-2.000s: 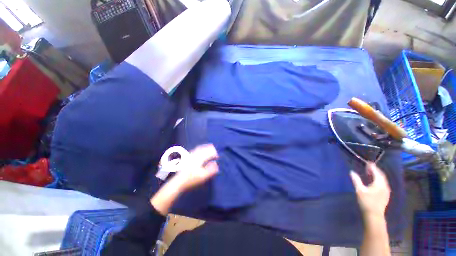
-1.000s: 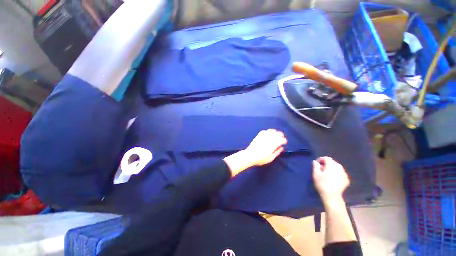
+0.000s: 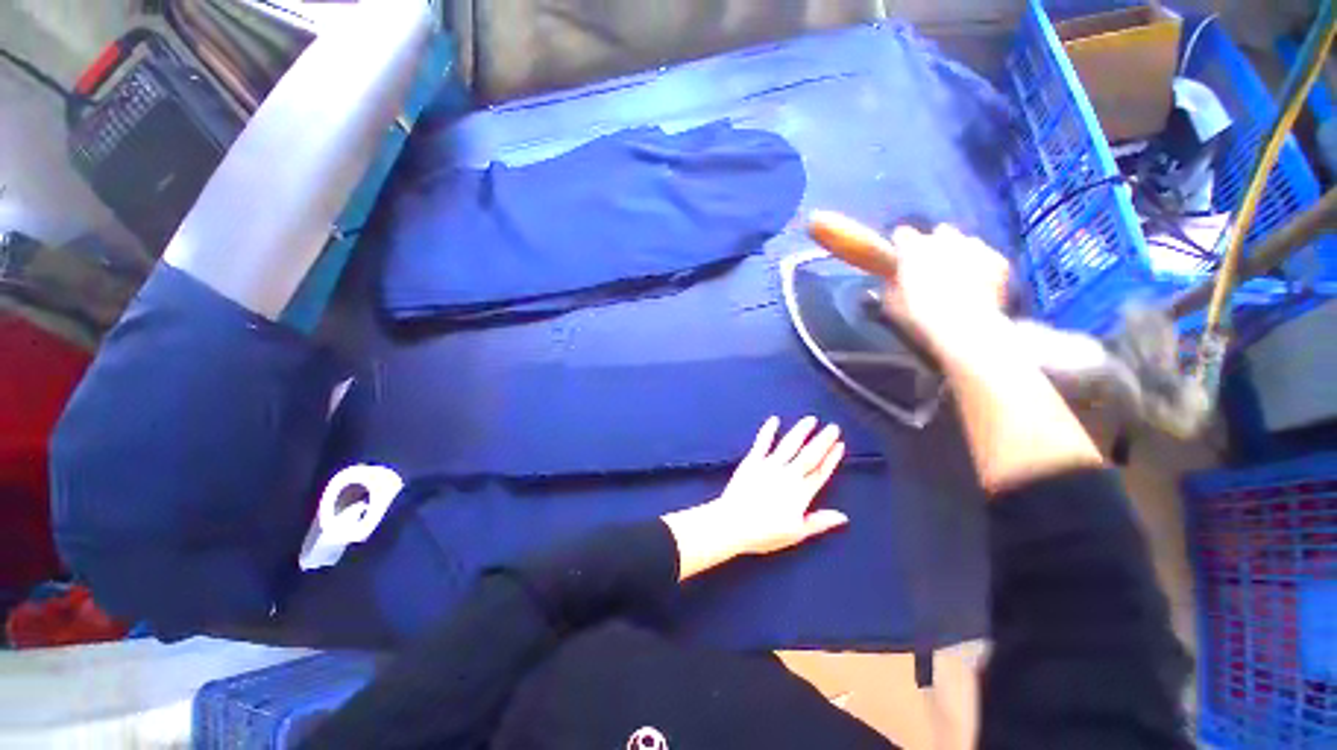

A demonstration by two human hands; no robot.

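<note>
My left hand (image 3: 770, 495) lies flat with fingers spread on a navy garment panel (image 3: 616, 425) and grips nothing. The panel lies along the front of the table, its dark edge running beside my fingers. My right hand (image 3: 946, 281) is closed around the wooden handle (image 3: 853, 243) of the steam iron. The iron's dark, pale-rimmed soleplate (image 3: 858, 330) rests on the table to the right of the panel, its far part hidden by my hand. A white tape roll (image 3: 352, 506) lies at the left of the panel.
Stacked navy pieces (image 3: 601, 220) lie at the far side of the table cover (image 3: 865, 103). A navy pile (image 3: 191, 440) drapes the pale padded arm (image 3: 293, 161) at left. Blue baskets stand at far right (image 3: 1078, 191) and lower right (image 3: 1268, 586). The hose (image 3: 1158, 366) runs right.
My right hand has moved from the panel's near edge up to the iron and taken its handle. My left hand has opened flat on the panel, which lies smoother. The view has shifted slightly.
</note>
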